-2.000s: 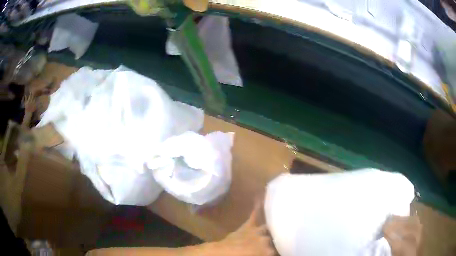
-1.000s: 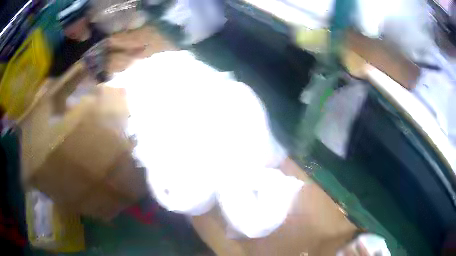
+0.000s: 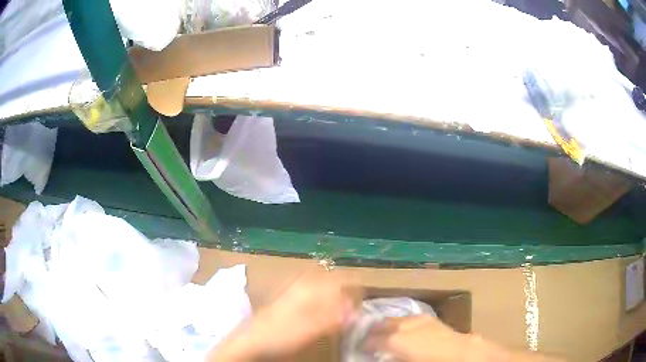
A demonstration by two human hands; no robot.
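Note:
A small open brown carton (image 3: 453,308) stands at the bottom centre on the brown cardboard sheet. A pale, shiny, wrinkled bundle (image 3: 400,307) is in its opening. My left hand (image 3: 301,314) is blurred at the carton's left side, its fingertips close to the bundle; its grip is unclear. My right hand (image 3: 425,339) reaches from the lower right with its fingers on the front of the bundle. The bundle's lower part is hidden by my hands and the picture's edge.
A heap of white wrapped products (image 3: 106,283) lies at the left. A green post (image 3: 166,170) rises behind it, with a white bag (image 3: 244,159) hanging beside it. The white upper shelf (image 3: 397,71) carries a shallow cardboard tray (image 3: 205,53). A brown box (image 3: 584,191) is on the dark lower shelf.
The view has swung away from the large carton and yellow crate, and the heap now sits further left. Both hands are now at a small open carton, with a pale bundle in its opening.

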